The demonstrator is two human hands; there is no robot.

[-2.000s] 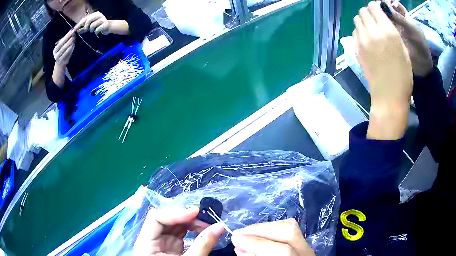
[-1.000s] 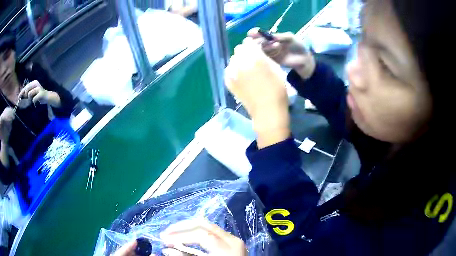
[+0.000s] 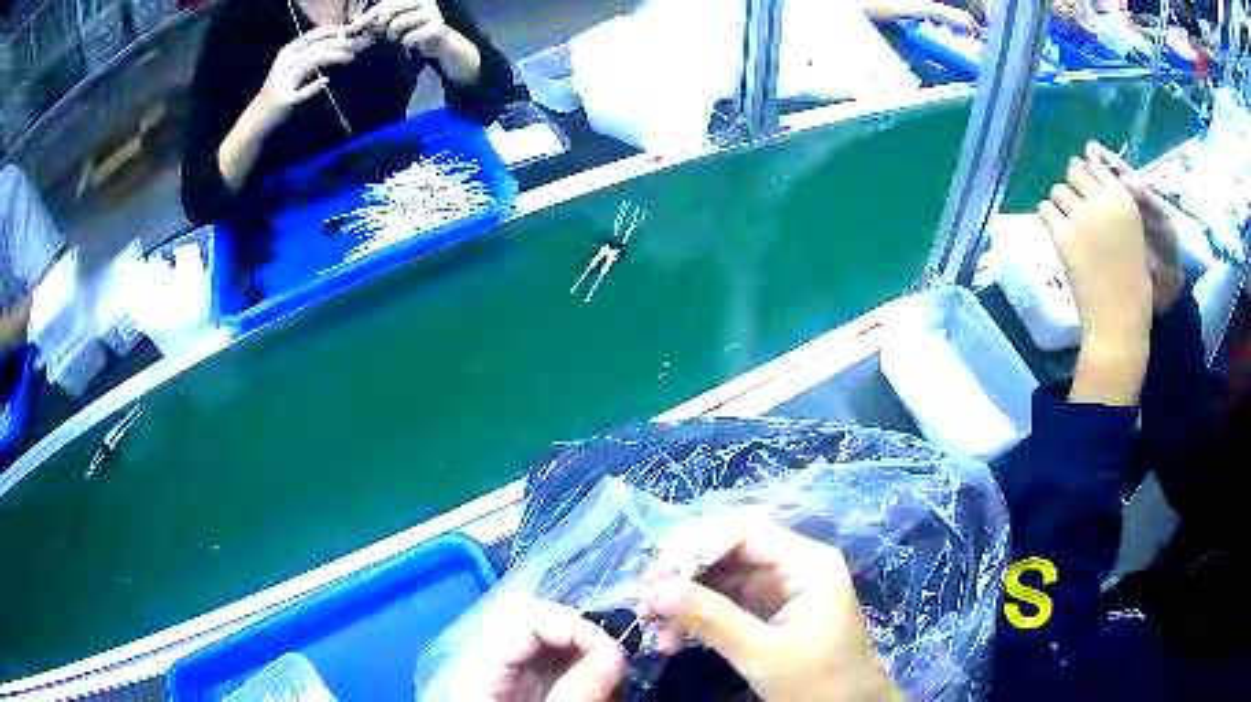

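Note:
My left hand (image 3: 549,656) is at the bottom centre, its fingers closed on a small black housing (image 3: 617,627). My right hand (image 3: 782,603) is just to the right, its thumb and finger pinched on a thin white lead (image 3: 631,635) that meets the housing. Most of the lead and part of the housing are hidden by the fingers. Both hands are in front of a large crinkled clear plastic bag (image 3: 906,507) with dark contents.
A blue tray (image 3: 371,617) with a clear box (image 3: 281,682) is at lower left. A green belt (image 3: 412,398) carries an assembly (image 3: 604,257) and white leads (image 3: 114,442). A neighbour's arm (image 3: 1118,329) and a white tub (image 3: 960,377) are right. Another person works across the belt behind a blue tray.
The view has swung back left from the neighbour, so the blue tray shows again. The housing is now mostly covered by fingers, and both hands are closer together than two seconds ago.

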